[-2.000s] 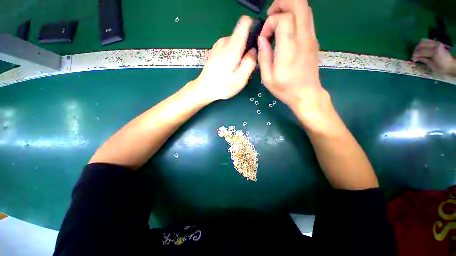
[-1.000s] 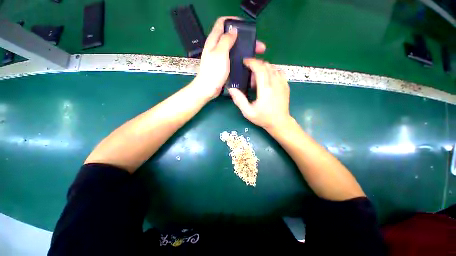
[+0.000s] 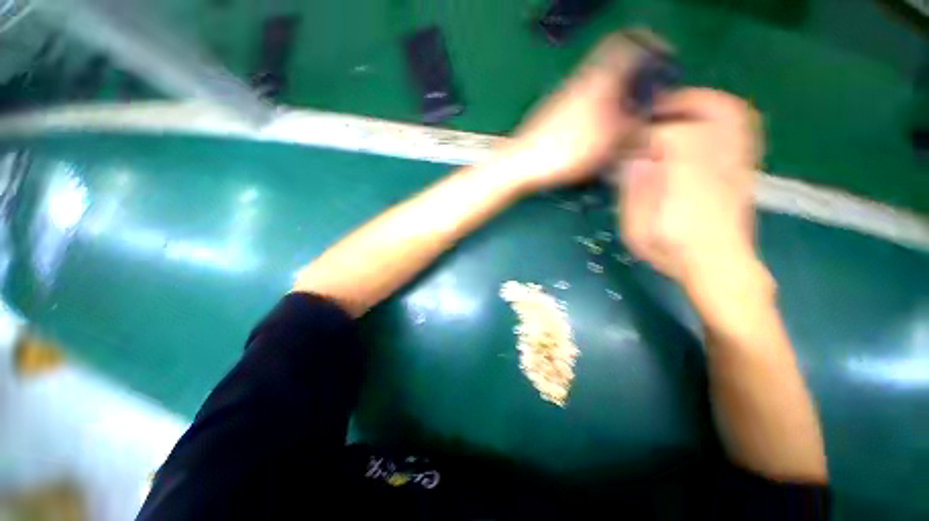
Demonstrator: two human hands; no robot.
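Observation:
My left hand (image 3: 591, 127) is shut on a black device (image 3: 652, 79) above the belt edge rail. The picture is blurred, and the device is largely hidden by the hands. My right hand (image 3: 698, 173) is against the device from the right, fingers curled; whether it grips the device or a small ring cannot be seen. A heap of small pale gold rings (image 3: 545, 346) lies on the glossy green workbench top (image 3: 448, 377) below the hands. Several loose rings (image 3: 596, 254) lie between the heap and my right hand.
The pale belt edge rail (image 3: 367, 136) curves behind the bench. Beyond it, the green conveyor belt (image 3: 499, 87) carries several black devices, one (image 3: 432, 76) left of my hands. A grey-white metal post (image 3: 163, 63) slants at the upper left.
The view has shifted, so bench and heap appear moved. The device has gone from flat and face-on to tilted and mostly covered. My right hand has closed in around it. More loose rings show near the heap.

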